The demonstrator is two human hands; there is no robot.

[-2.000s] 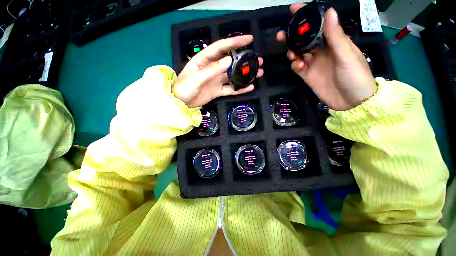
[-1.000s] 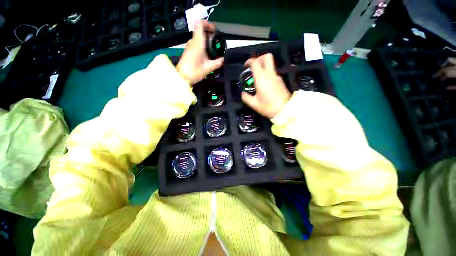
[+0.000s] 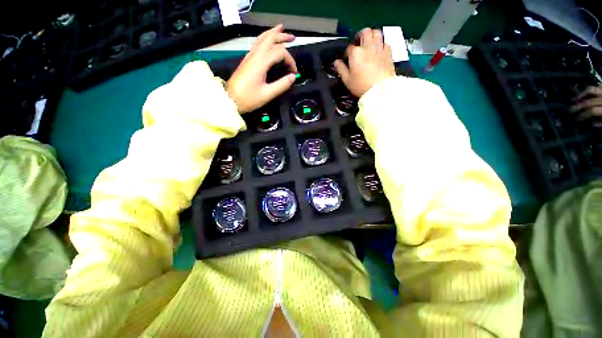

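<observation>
A black foam tray (image 3: 297, 173) with square pockets lies in front of me, turned slightly. Round watch units with lit screens sit in its pockets, such as one with pinkish text (image 3: 280, 204) and one with a green mark (image 3: 306, 111). My left hand (image 3: 264, 72) is over the upper pockets, fingers spread, with no watch in it; a green-marked watch (image 3: 299, 77) lies low by its fingertips. My right hand (image 3: 367, 61) is over the upper right pockets with fingers curled down; what is beneath its fingers is hidden.
A white label (image 3: 396, 43) is at the tray's top right corner. A red pen (image 3: 437, 58) lies by a pale metal upright (image 3: 449, 28). Other foam trays stand at the upper left (image 3: 142, 51) and right (image 3: 511, 109). Another person's hand (image 3: 587, 102) is at the far right.
Both watches held above the tray are no longer seen raised. My left hand has come down, and my right hand has moved up and right. The middle green-marked watch is now uncovered.
</observation>
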